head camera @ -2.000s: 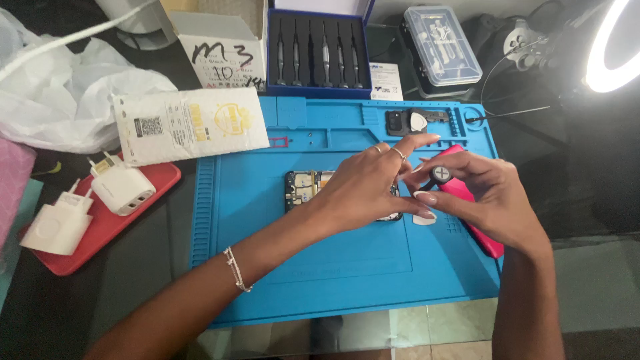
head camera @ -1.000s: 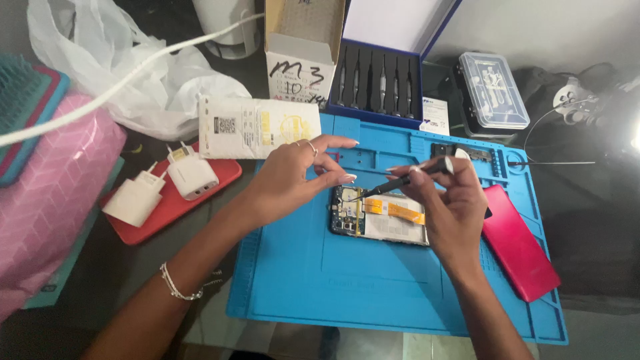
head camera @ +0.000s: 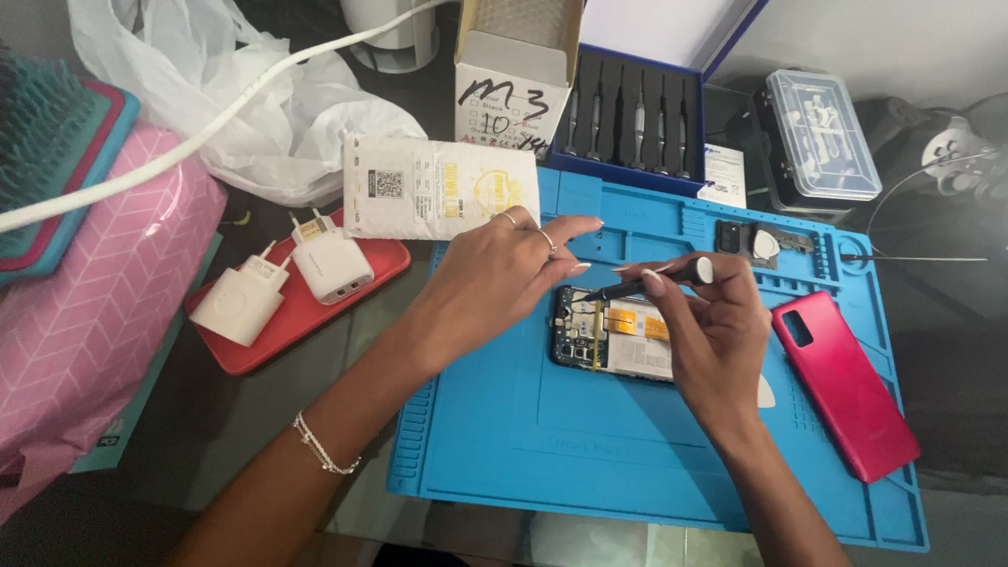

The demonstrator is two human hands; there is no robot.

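Note:
My right hand grips a small precision screwdriver, its dark shaft slanting down to the left. The tip is over the upper left end of an opened smartphone, where the circuit board shows; whether it touches cannot be told. Orange flex cables lie across the phone's battery, partly behind my right hand. My left hand hovers just above and left of the phone, fingers apart, holding nothing. Both are over a blue silicone repair mat. A white pick lies beside my right wrist.
A pink phone back cover lies at the mat's right. Removed phone parts sit in its upper tray. Behind stand a screwdriver case and a clear-lidded box. White chargers rest on a red case at left, near a padded envelope.
Two seconds ago my hands were together over the phone's right end; now they are apart, with the screwdriver pointing at the phone's left end. The view has shifted.

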